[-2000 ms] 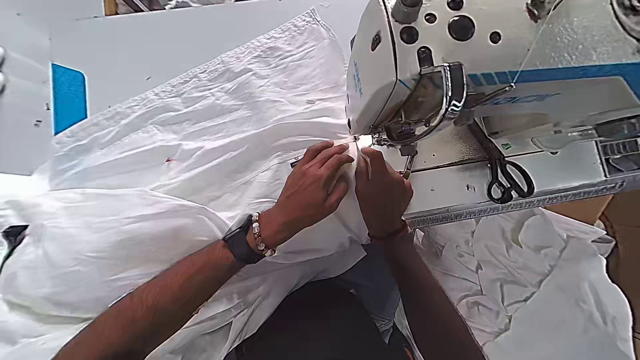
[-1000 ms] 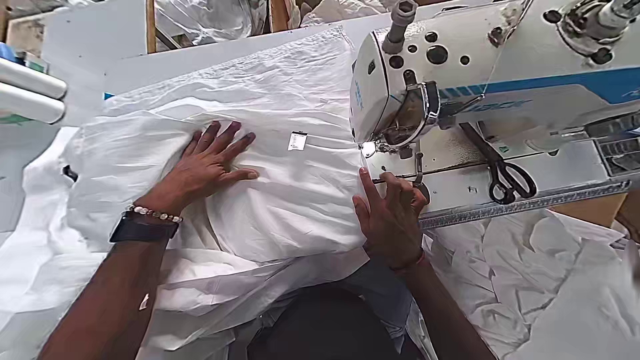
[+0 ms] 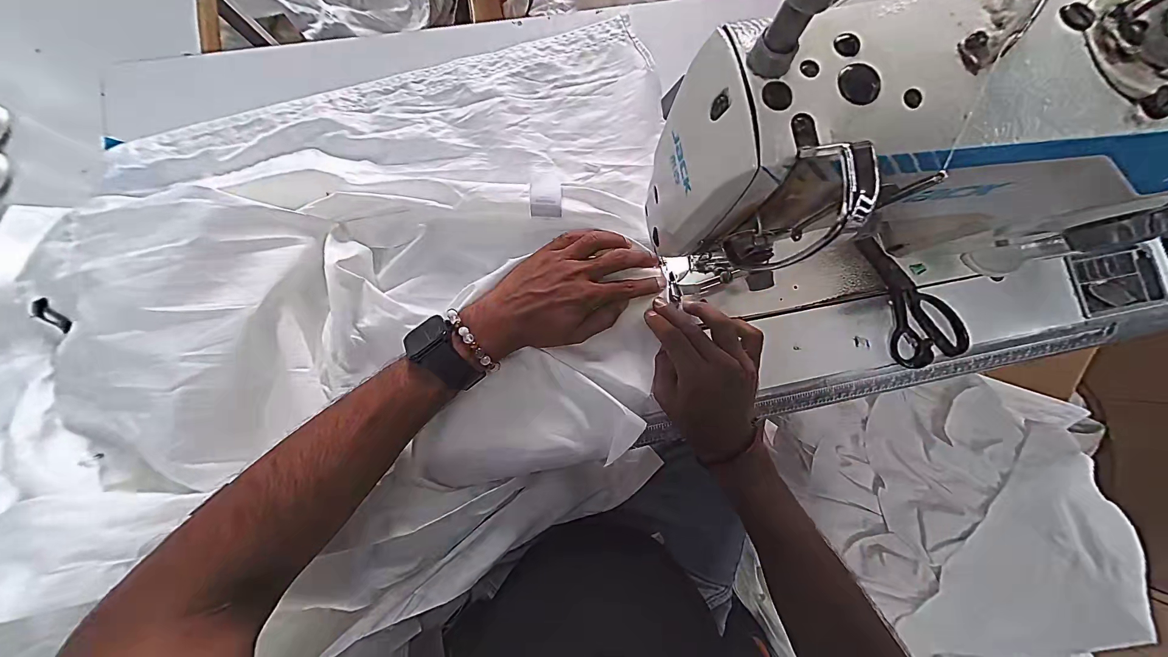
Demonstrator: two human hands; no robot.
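Observation:
White fabric (image 3: pixel 210 365) lies in folds over the table, its right edge at the needle area of a Jack sewing machine (image 3: pixel 821 182). My left hand (image 3: pixel 566 292) rests palm down on the cloth, fingertips just left of the presser foot (image 3: pixel 675 274). Close in front of the foot is my right hand (image 3: pixel 707 374), its fingers bent and thumb and fingertips together at the cloth edge; whether cloth is pinched there is hidden. A small white label (image 3: pixel 546 198) shows on the fabric above my left hand.
Black-handled scissors (image 3: pixel 926 328) lie on the machine bed, right of my right hand. A measuring tape strip (image 3: pixel 940 365) runs along the bed's front edge. More white cloth (image 3: pixel 985 511) hangs or lies below it, beside brown cardboard (image 3: pixel 1131 456).
My left hand has moved right, from flat on the cloth at the left to beside the presser foot. The label on the fabric has shifted. My right hand stays near the foot.

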